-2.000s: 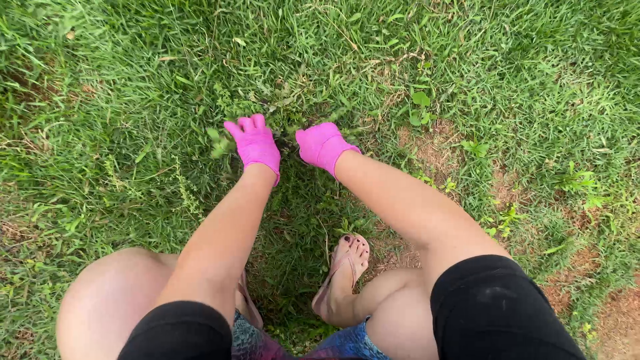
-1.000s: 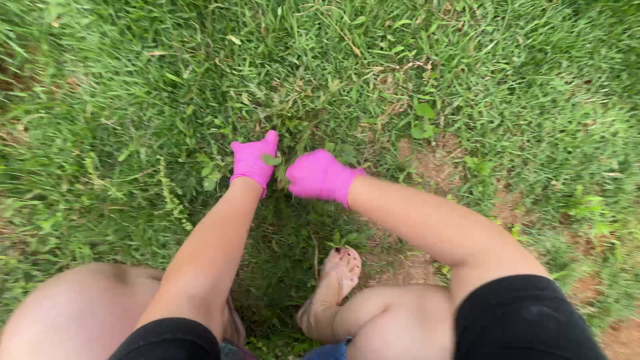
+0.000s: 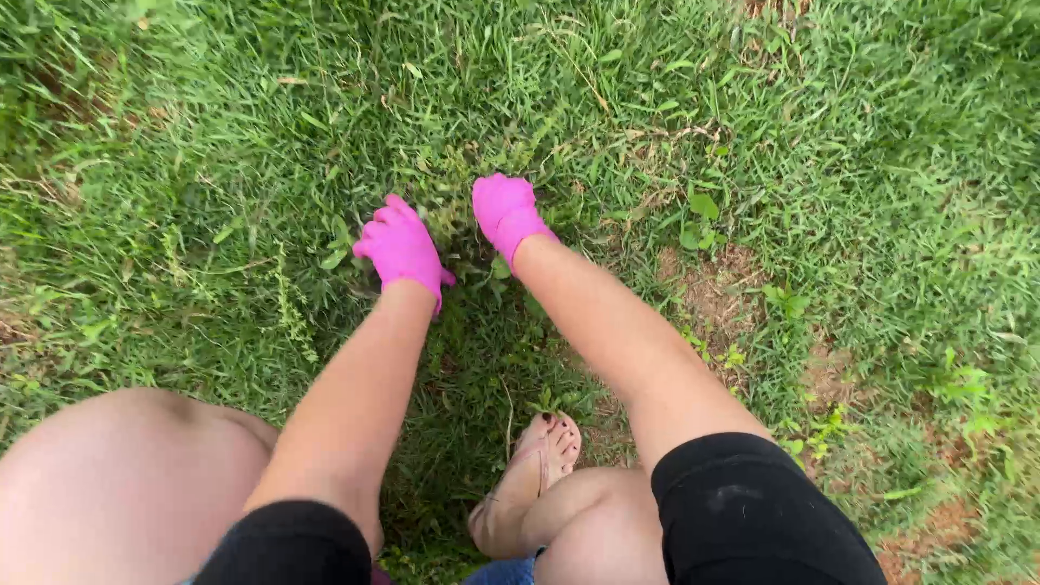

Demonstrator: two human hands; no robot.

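Observation:
Both hands wear pink gloves and are low over the green grass [image 3: 487,97]. My left hand [image 3: 400,248] is left of centre, its fingers spread and slightly bent among the blades, with the thumb pointing right. Nothing shows held in it. My right hand [image 3: 508,211] lies a little farther right and higher, its fingers curled down into the grass; the fingertips are hidden, so whether it grips any stems cannot be told. Between the hands is a blurred patch of leafy green plants [image 3: 451,223].
Below the hands is my foot in a flip-flop sandal [image 3: 540,459], with bent knees on both sides. Bare reddish soil [image 3: 719,296] shows to the right. A broad-leaved weed [image 3: 703,207] grows above it, and a feathery weed [image 3: 290,305] stands left of my left forearm.
The hands, close together one second ago, are now farther apart. The left hand's fingers have spread, and a leaf seen near it earlier no longer shows there.

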